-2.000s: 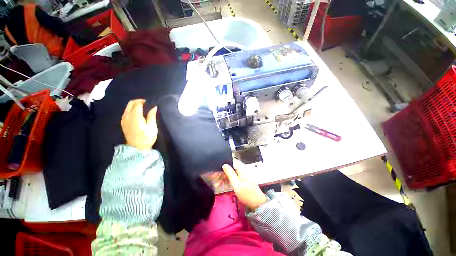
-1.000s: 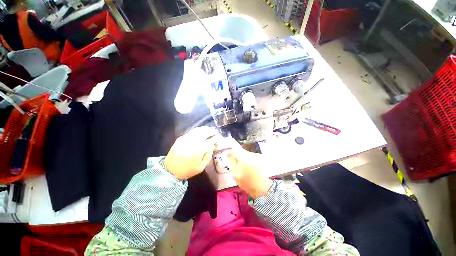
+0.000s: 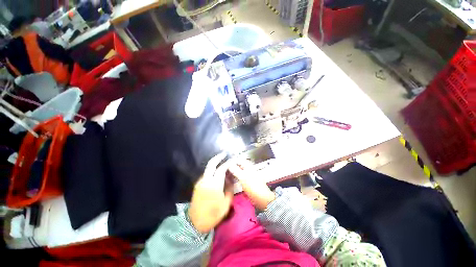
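Note:
The blue-topped overlock machine (image 3: 271, 68) stands on the white table, its needle area (image 3: 237, 122) lit by glare. My left hand (image 3: 211, 195) is at the table's front edge, below the needle area, fingers pointing up and close together. My right hand (image 3: 251, 183) is right beside it, its fingertips near those of my left hand. Blur and glare hide whether either hand holds anything. Wide black cloth layers (image 3: 141, 156) lie left of the machine, and a smaller dark pile (image 3: 83, 172) lies further left.
A red-handled tool (image 3: 334, 123) and a small black disc (image 3: 311, 139) lie right of the machine. An orange-red basket (image 3: 16, 180) is at the left edge. Black cloth (image 3: 391, 208) hangs right of my lap. A red crate (image 3: 443, 114) stands at right. A person (image 3: 36, 55) is at upper left.
My left hand went from lying on the black cloth to beside my right hand, then both moved slightly down from the needle area. The black panel at the needle no longer shows clearly.

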